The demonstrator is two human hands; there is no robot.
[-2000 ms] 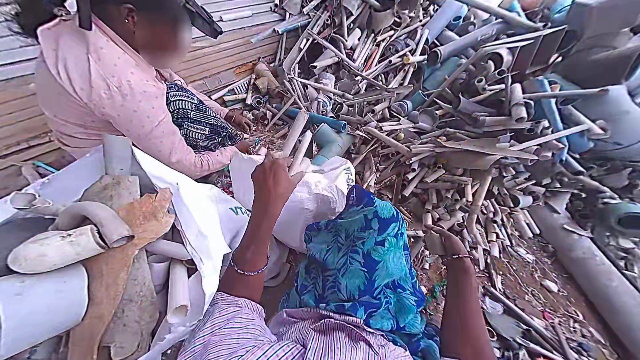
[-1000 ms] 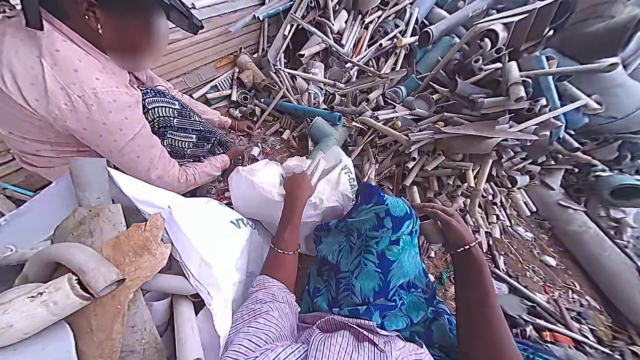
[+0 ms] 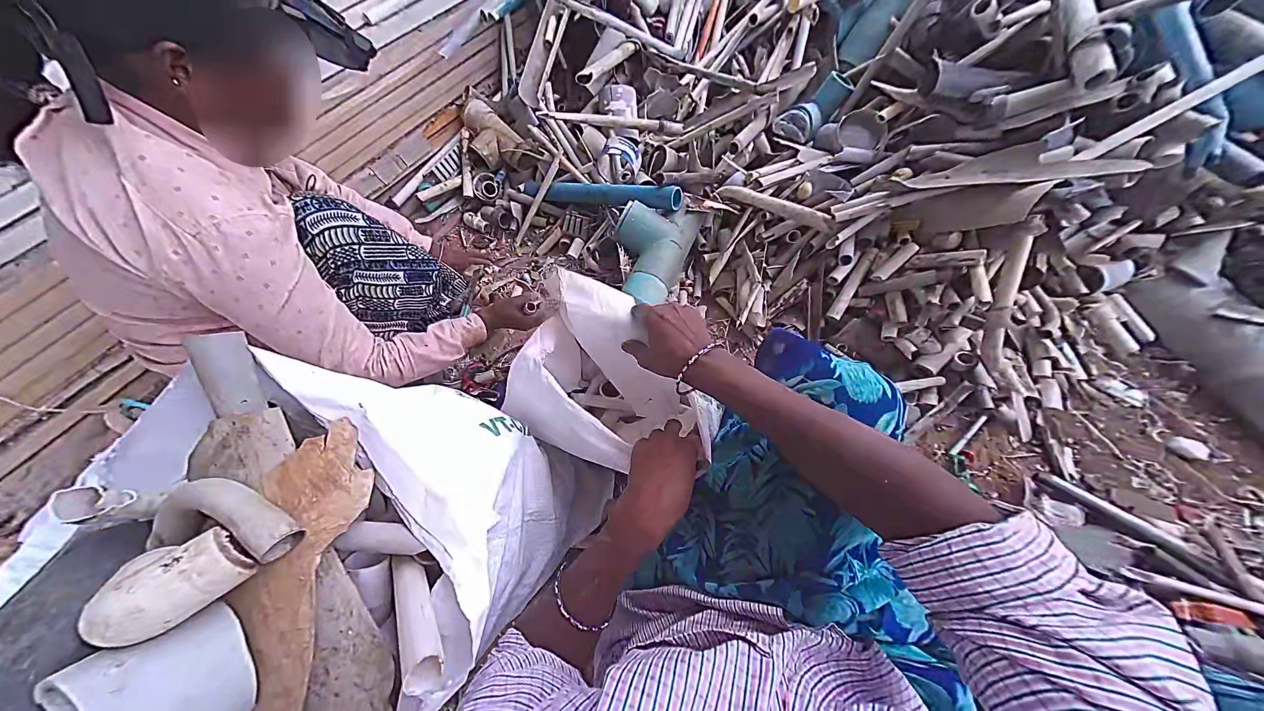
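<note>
A white woven plastic sack (image 3: pixel 538 380) stands between my knees and the person at the left, its mouth gaping, with pale pipe pieces (image 3: pixel 600 400) inside. My right hand (image 3: pixel 671 341) is closed on the far right edge of the sack's mouth. My left hand (image 3: pixel 667 444) is at the near side of the opening, its fingers partly hidden among the pieces and the rim; what it grips cannot be made out. Just beyond the sack lies a blue-green plastic pipe fitting (image 3: pixel 657 247), with a blue pipe (image 3: pixel 604 195) behind it.
A fuller white sack (image 3: pixel 415 434) of large grey pipe pieces stands at the lower left. A person in a pink top (image 3: pixel 237 257) sits beyond it, hands near the small sack. A big heap of scrap plastic pipes (image 3: pixel 889 197) spreads across the back and right.
My right hand has moved left from beside my right knee to the small sack's edge. My left hand, earlier holding pale pipe pieces above the sack, is lower at its mouth, which now gapes wider.
</note>
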